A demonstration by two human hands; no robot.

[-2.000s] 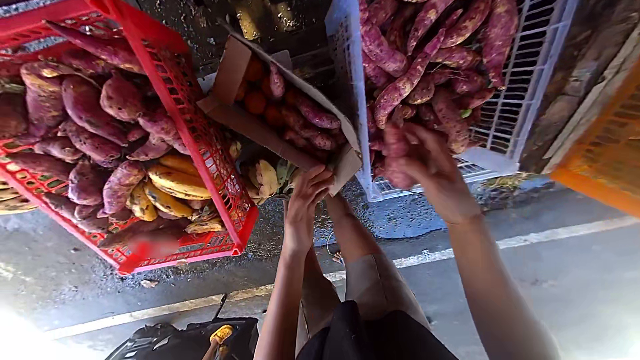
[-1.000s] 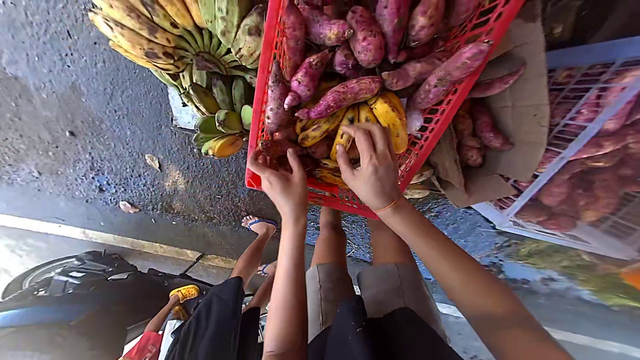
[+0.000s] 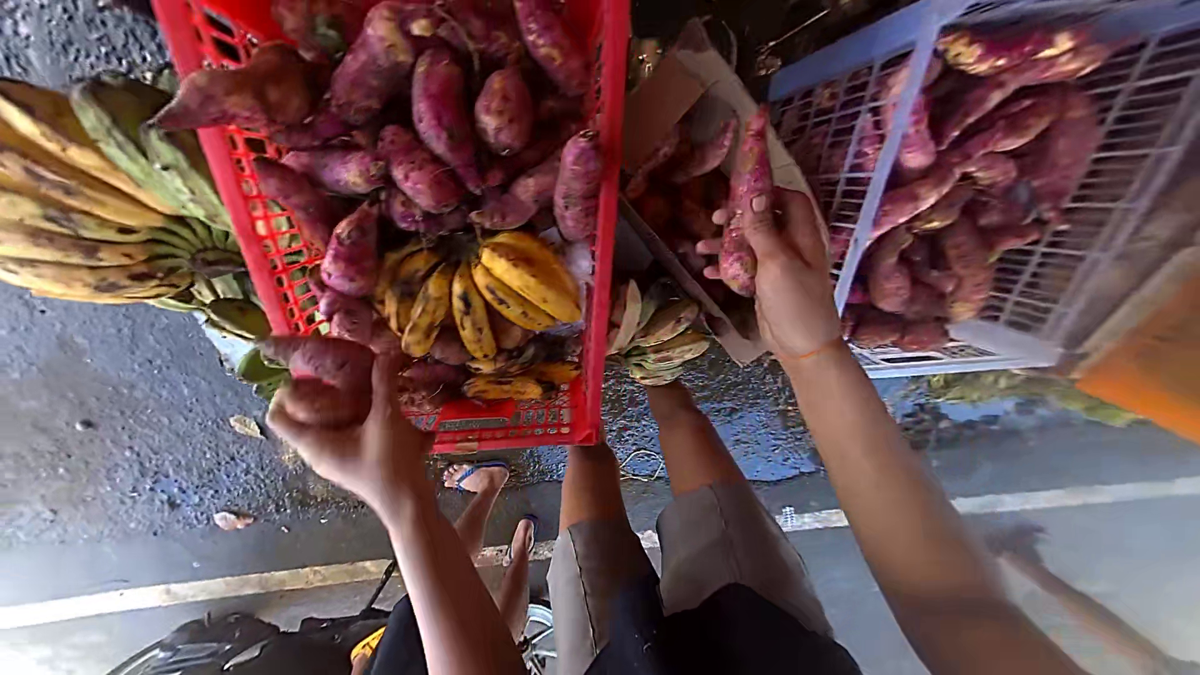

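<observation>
My left hand (image 3: 361, 431) grips purple-skinned sweet potatoes (image 3: 328, 375) at the near left corner of a red plastic crate (image 3: 607, 234). That crate holds several more sweet potatoes and a bunch of yellow bananas (image 3: 473, 300). In my right hand (image 3: 792, 262) is a long, slim sweet potato (image 3: 748, 197), held upright above a cardboard box (image 3: 722, 75). Reddish roots lie in the box, partly hidden by the hand. To the right, a pale blue-white plastic crate (image 3: 886, 178) holds more sweet potatoes (image 3: 966, 187).
Large banana bunches (image 3: 84, 206) lie left of the red crate. A small green banana bunch (image 3: 664, 333) sits between crate and box. An orange crate (image 3: 1148, 347) stands far right. Another person's sandalled feet (image 3: 483, 476) and a parked motorcycle (image 3: 262, 647) are at the lower left.
My hands were together over the bananas in the red crate; the right has moved right to the box and now holds a sweet potato. The left now grips sweet potatoes. The view has shifted right.
</observation>
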